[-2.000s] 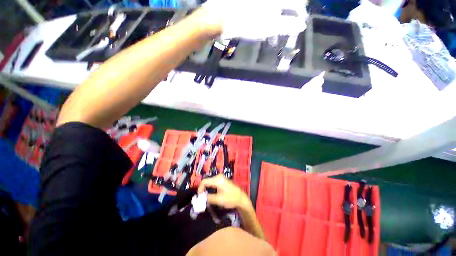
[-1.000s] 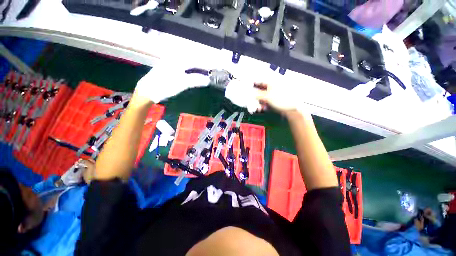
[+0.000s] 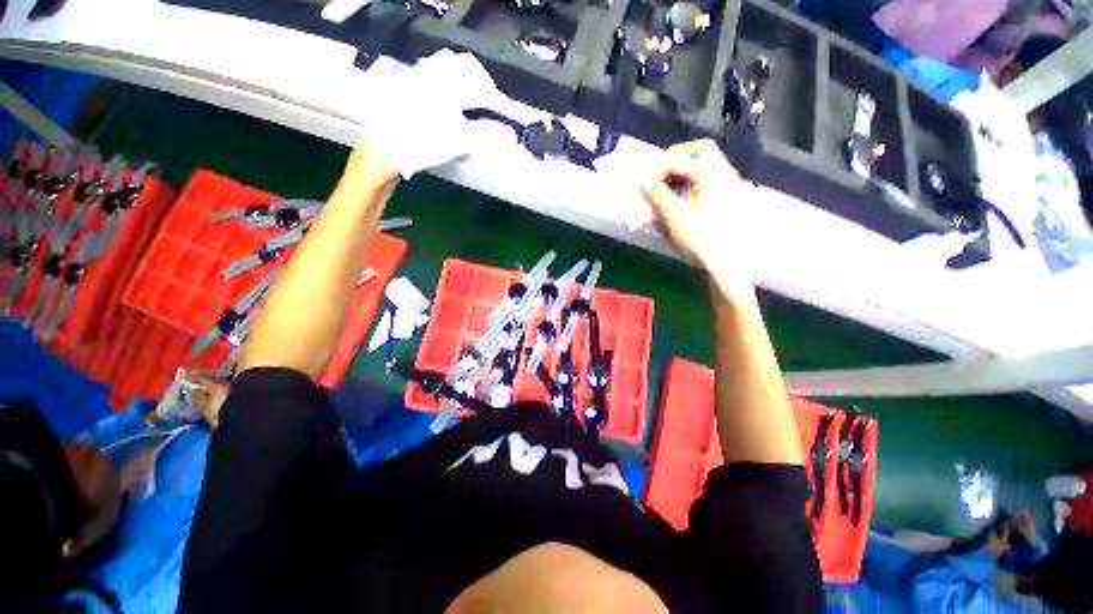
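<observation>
A black-strapped wristwatch [image 3: 547, 138] with a dark round head is held over the front edge of the white shelf. My left hand [image 3: 429, 110], in a white glove, is at the strap's left end and grips the watch; its fingertips are blurred into the white shelf. My right hand [image 3: 699, 198] is bare, right of the watch, with curled fingers on a white cloth [image 3: 629, 178]. The cloth is close to the strap's right end; whether they touch is unclear.
A black compartment tray [image 3: 785, 162] with mixed watches lies behind my hands on the white shelf [image 3: 839, 248]. Below, an orange-red tray [image 3: 623, 314] holds several watches; more trays lie left and right. A white support bar [image 3: 887, 380] slants right. People in blue sit at both sides.
Both hands came together over the shelf edge; since one second ago they moved slightly up, the right hand shifting right and the watch head showing more clearly.
</observation>
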